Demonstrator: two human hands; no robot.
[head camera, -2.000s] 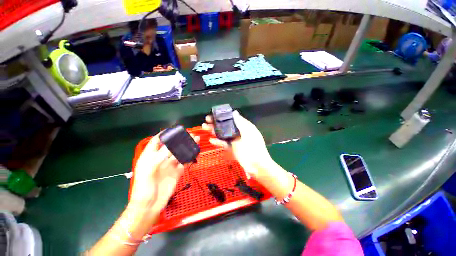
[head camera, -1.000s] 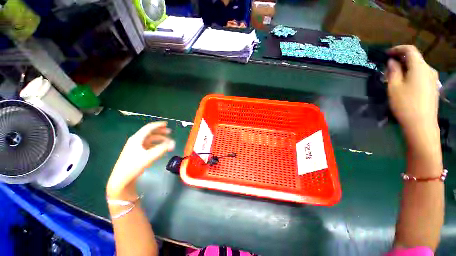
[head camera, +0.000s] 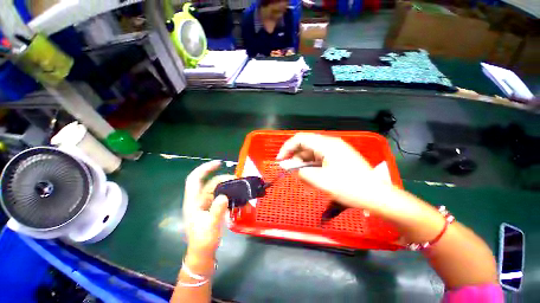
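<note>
My left hand (head camera: 207, 204) holds a black power adapter (head camera: 237, 192) at the left edge of the red perforated basket (head camera: 308, 237). My right hand (head camera: 322, 165) is over the basket with its fingers bent together; blur hides whether they pinch a cord or another thin thing. Another black item (head camera: 333, 211) shows in the basket below my right hand, partly covered by it. White labels are on the basket's side walls.
Black corded units (head camera: 450, 158) lie on the green bench behind right. A white fan (head camera: 44, 188) stands at left, a phone (head camera: 511, 257) lies at right. Paper stacks (head camera: 272, 72) and teal parts (head camera: 391, 70) are on the far ledge. A person sits opposite.
My left hand has taken hold of the adapter that hung at the basket's left rim. My right hand has come back from the far right to above the basket. Another black item now shows inside.
</note>
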